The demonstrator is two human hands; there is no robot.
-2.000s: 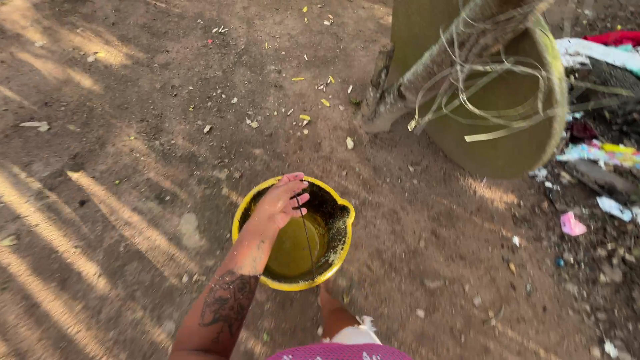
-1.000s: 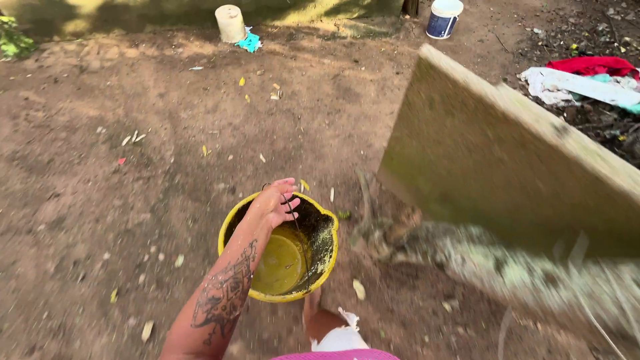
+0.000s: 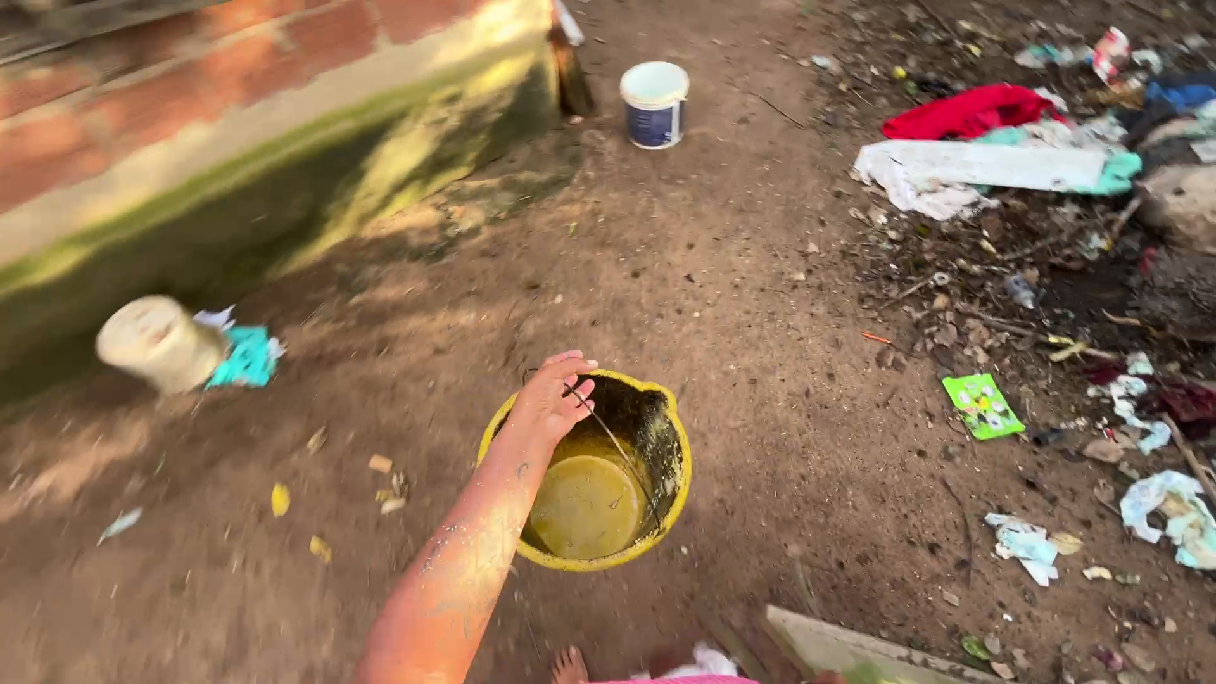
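Note:
My left hand (image 3: 560, 389) is curled around the thin wire handle (image 3: 608, 432) of a yellow bucket (image 3: 676, 484). Below the hand hangs the bucket, its mouth facing up toward me; the inside is dark and stained on the walls, yellow at the bottom. Whether a little liquid lies in it, I cannot tell. The rim has a pouring lip at the upper right. My forearm crosses the bucket's left edge and hides part of it. My right hand is out of view. A bare foot (image 3: 570, 665) shows beneath the bucket.
A white and blue pail (image 3: 655, 104) stands ahead on the dirt. At left, a pale upturned container (image 3: 161, 342) sits beside turquoise cloth (image 3: 245, 357) near a brick wall (image 3: 237, 66). Litter, red cloth (image 3: 969, 112) and a white board (image 3: 1016, 165) lie right; a slab edge (image 3: 855, 646) is near my feet.
The view has moved a lot over the ground, past the slab, which is now at the bottom edge. My left hand keeps hold of the bucket's handle throughout. The brick wall has come into view.

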